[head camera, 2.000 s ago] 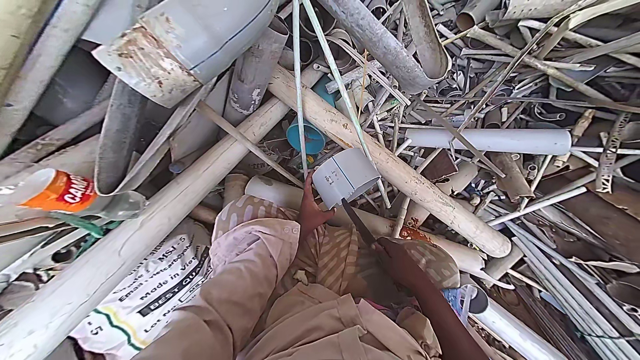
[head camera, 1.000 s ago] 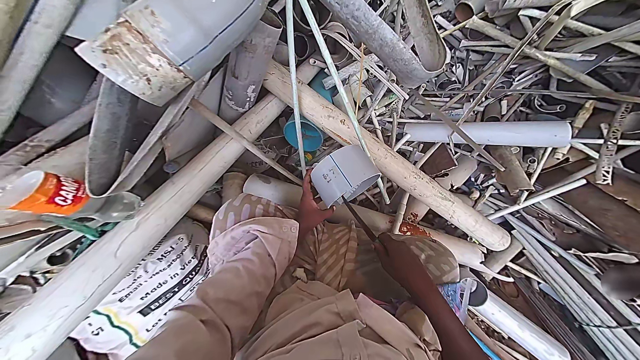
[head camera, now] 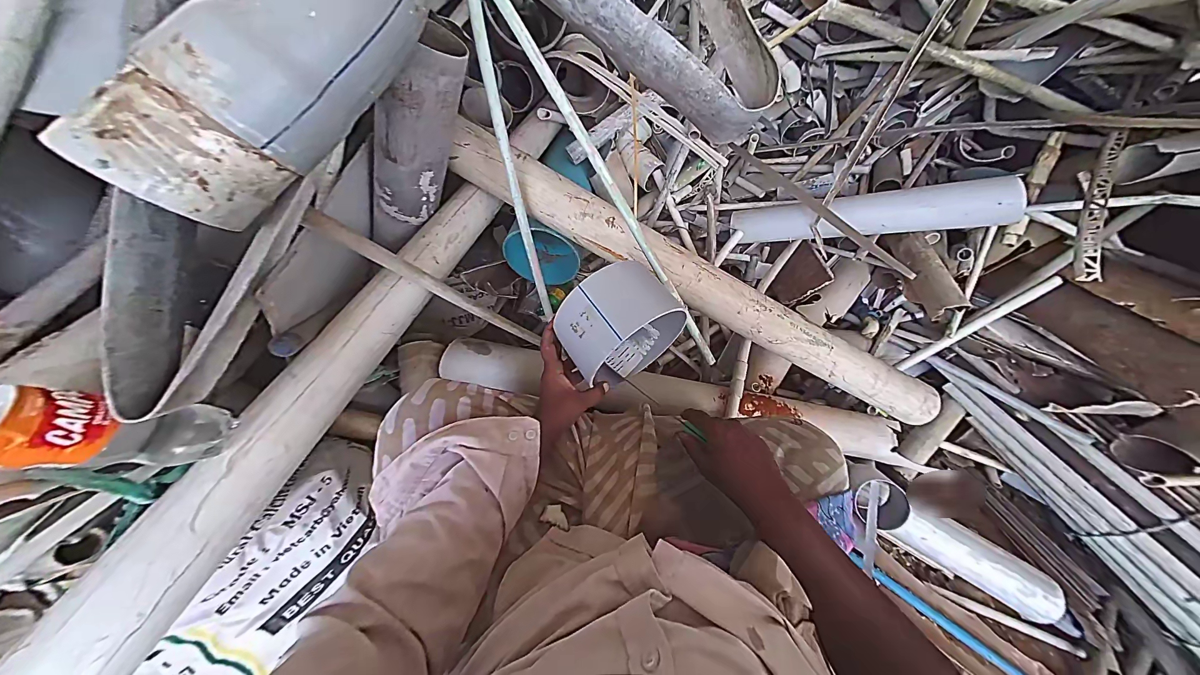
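My left hand [head camera: 564, 389] grips the lower left edge of a short grey plastic pipe piece [head camera: 605, 314], which has a blue line, some writing and an open end facing down to the right. Right of it, above my lap, my right hand [head camera: 736, 459] is closed around the green handle [head camera: 694, 430] of a thin tool. The tool's blade looks thin and dark from this angle and points toward the pipe piece; whether they touch cannot be told.
Two long wooden poles [head camera: 797, 328] cross beyond my knees. A large grey pipe [head camera: 272, 75] lies at upper left, a plastic bottle [head camera: 75, 427] and a printed sack [head camera: 272, 562] at left. A pale pipe [head camera: 881, 208] and heaped pipe scraps lie at right.
The pipe piece has turned in my left hand, so its open end now faces down to the right. My right hand and the blade have shifted slightly away from it.
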